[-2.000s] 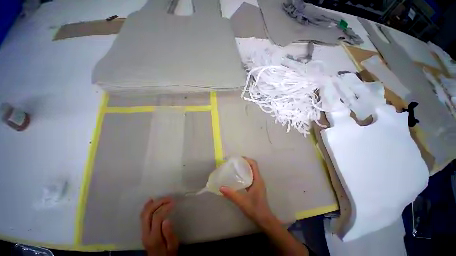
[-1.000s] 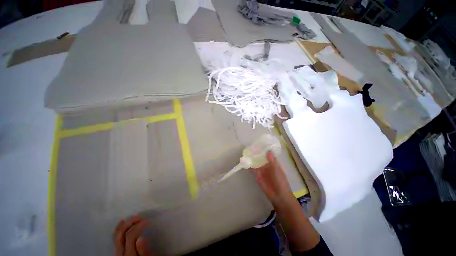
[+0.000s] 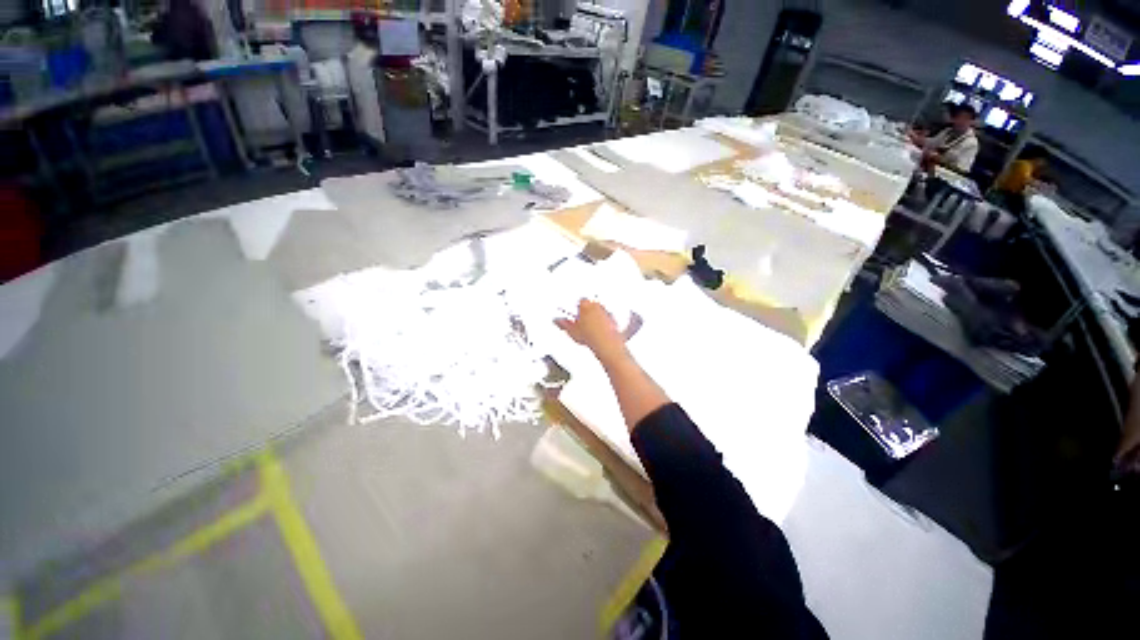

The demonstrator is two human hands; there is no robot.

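Observation:
My right hand [image 3: 593,328] reaches out over the shoulder end of the stack of white cut panels [image 3: 713,375]. Its fingers touch or hover at the white material there; whether they pinch a piece cannot be told. The translucent squeeze bottle [image 3: 569,463] lies on the grey sheeting against the stack's left edge, out of my hand. The heap of white strips [image 3: 438,363] lies left of my hand. My left hand is not in view.
Yellow tape [image 3: 300,550] marks the grey surface at lower left. Grey vest-shaped sheets [image 3: 75,363] lie at left. A black item [image 3: 705,268] and grey scraps [image 3: 456,188] lie beyond. A clear tray [image 3: 883,413] is at right. People sit at the far right.
My right hand has let go of the squeeze bottle and moved up to the white stack. My left hand has left the picture. The view has swung up and right.

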